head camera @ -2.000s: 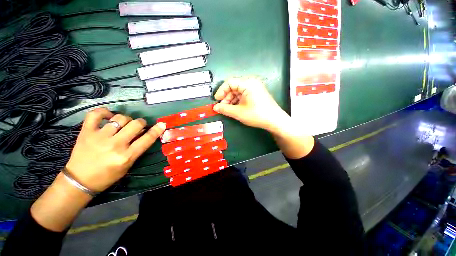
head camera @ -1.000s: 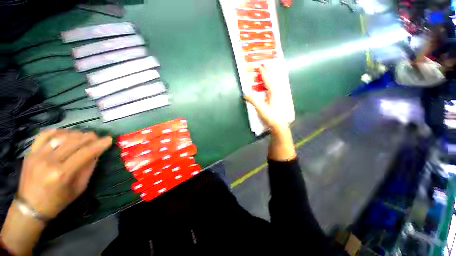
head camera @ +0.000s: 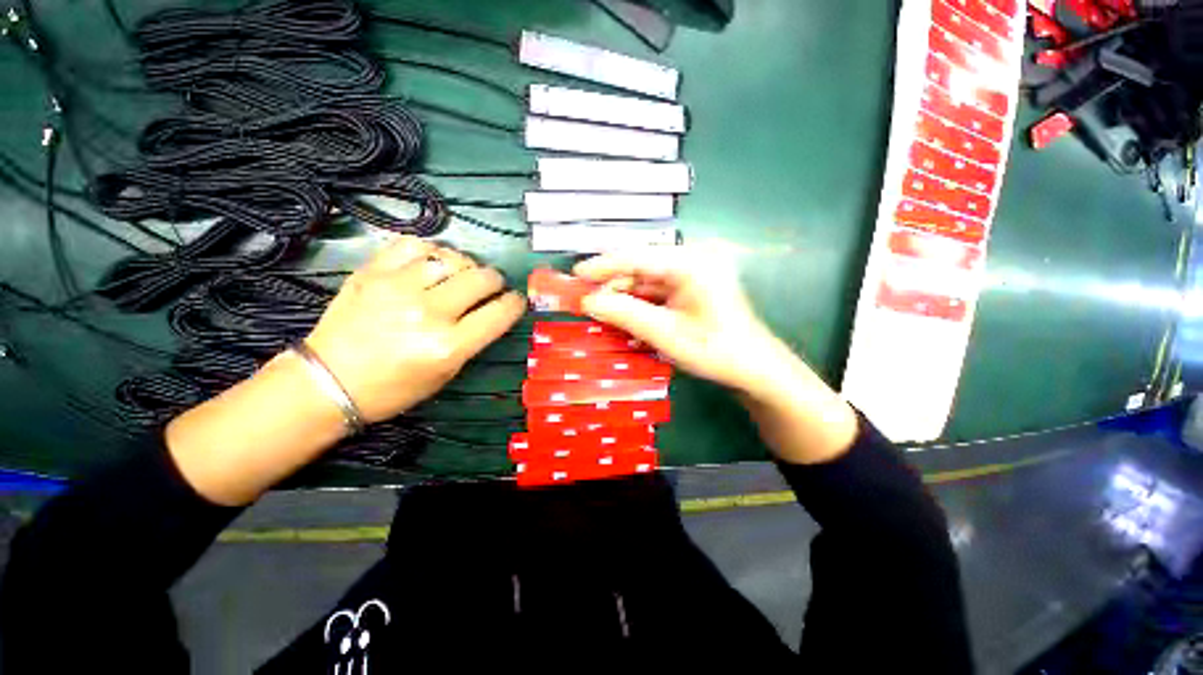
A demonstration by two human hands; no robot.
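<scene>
A red adhesive pad [head camera: 559, 292] lies over a module between my two hands. My right hand [head camera: 679, 317] holds the pad's right part, with fingers and thumb over it. My left hand [head camera: 412, 323] is at the pad's left end; whether its fingertips grip anything cannot be told. Below, red-faced modules [head camera: 594, 396] lie in a column near the table edge. Above, several grey-white modules [head camera: 607, 137] lie in a column, their cables running left.
Black coiled cables [head camera: 264, 132] are heaped at the left. The release sheet [head camera: 905, 382] with rows of red pads lies at the right. A pile of red-faced taped modules [head camera: 1102, 66] is at the far right. The green table's front edge curves below.
My right hand has moved from the release sheet back to the module column with a pad. My left hand is again beside the column. The view has shifted.
</scene>
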